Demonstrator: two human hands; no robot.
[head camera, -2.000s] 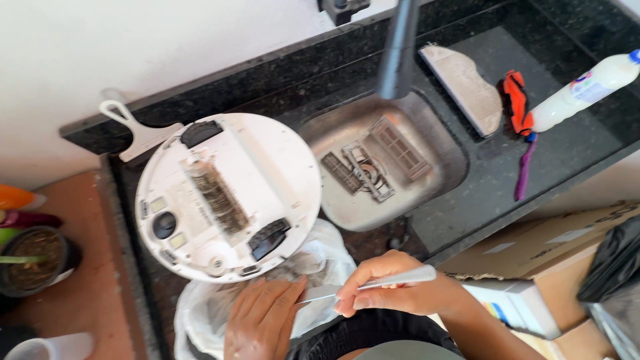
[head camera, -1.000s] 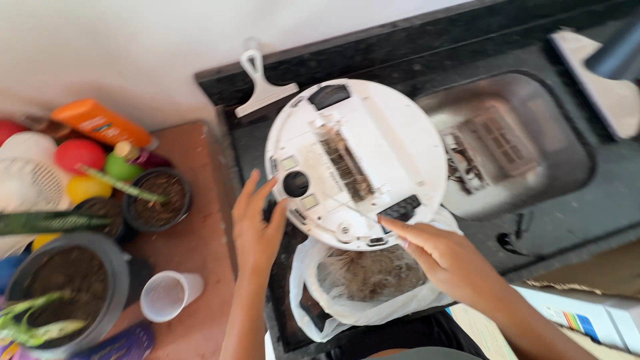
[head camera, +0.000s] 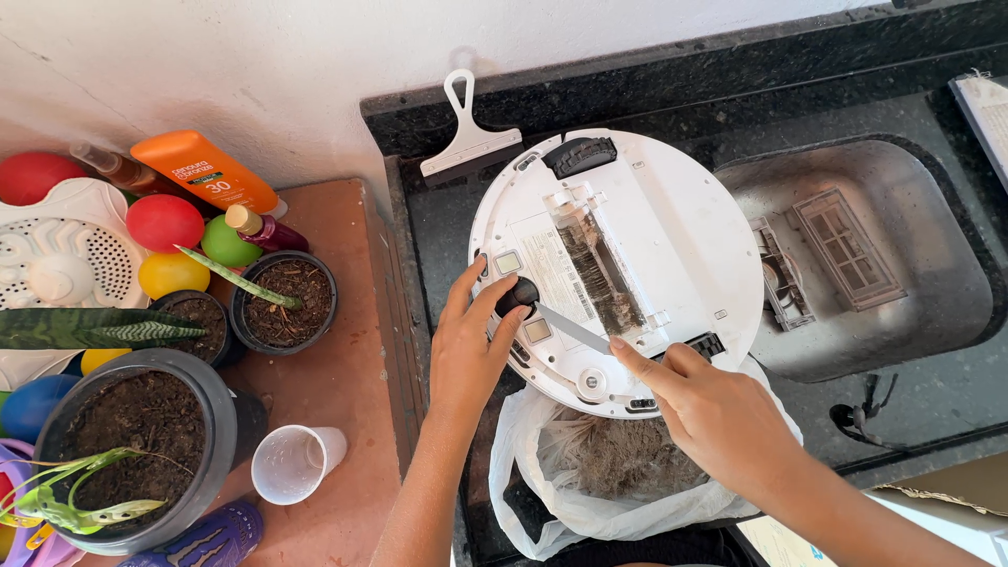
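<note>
A white robot vacuum cleaner (head camera: 677, 228) lies upside down on the dark stone counter. Its brush slot (head camera: 602, 272) holds hair and dust. My right hand (head camera: 717, 409) is closed round a table knife (head camera: 573, 329), index finger along the metal, with the tip at the edge of the black front caster wheel (head camera: 517, 297). My left hand (head camera: 470, 346) touches the caster with its fingertips, fingers apart. Below the vacuum, partly under it, a white plastic bag (head camera: 524, 457) contains a clump of grey-brown dust and hair (head camera: 630, 457).
Rightward, the steel sink (head camera: 945, 236) holds a filter frame (head camera: 850, 248) and another plastic part (head camera: 781, 276). A white squeegee (head camera: 471, 146) leans behind the vacuum. Potted plants (head camera: 142, 441), a plastic cup (head camera: 298, 463) and an orange sunscreen bottle (head camera: 206, 173) stand on the reddish ledge at left.
My left hand has moved onto the caster wheel. My right hand holds the knife against that wheel; two seconds ago the knife was over the bag, near my left hand. The view has shifted left.
</note>
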